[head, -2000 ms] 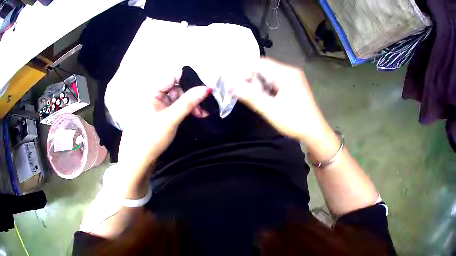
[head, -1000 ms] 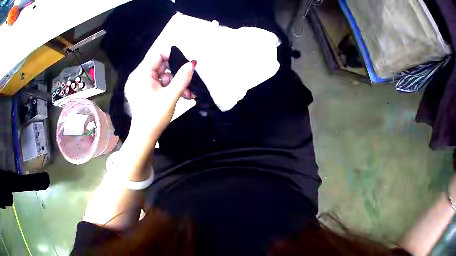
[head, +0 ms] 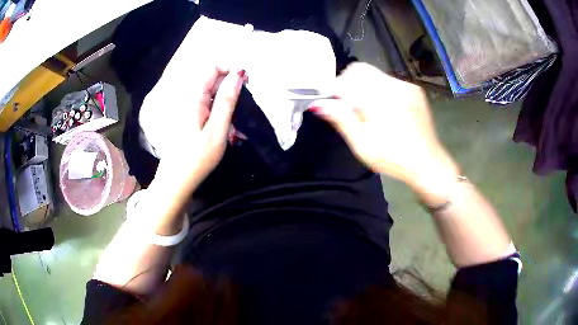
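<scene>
The white fabric panel (head: 184, 89) lies over black cloth on the wearer's lap, its lower tip hanging to a point. My left hand (head: 212, 127) pinches the black garment (head: 253, 127) beside the panel's inner edge, between thumb and fingers. My right hand (head: 386, 120) is right of the panel's tip. It is closed on the thread snips (head: 307, 95), whose short silvery blades point left over the white fabric. The snips' handles are hidden in the hand. No thread or needle can be made out.
A white-topped table (head: 70, 32) stands at the upper left. Below it are a box of small spools (head: 79, 114) and a pink bin (head: 92, 178). Folded grey cloth with blue edging (head: 488, 44) and hanging purple cloth (head: 551, 120) are at the right.
My right hand has come back from the lower right edge to the panel's tip, now with snips showing. My left hand still pinches the black cloth. The view has shifted slightly.
</scene>
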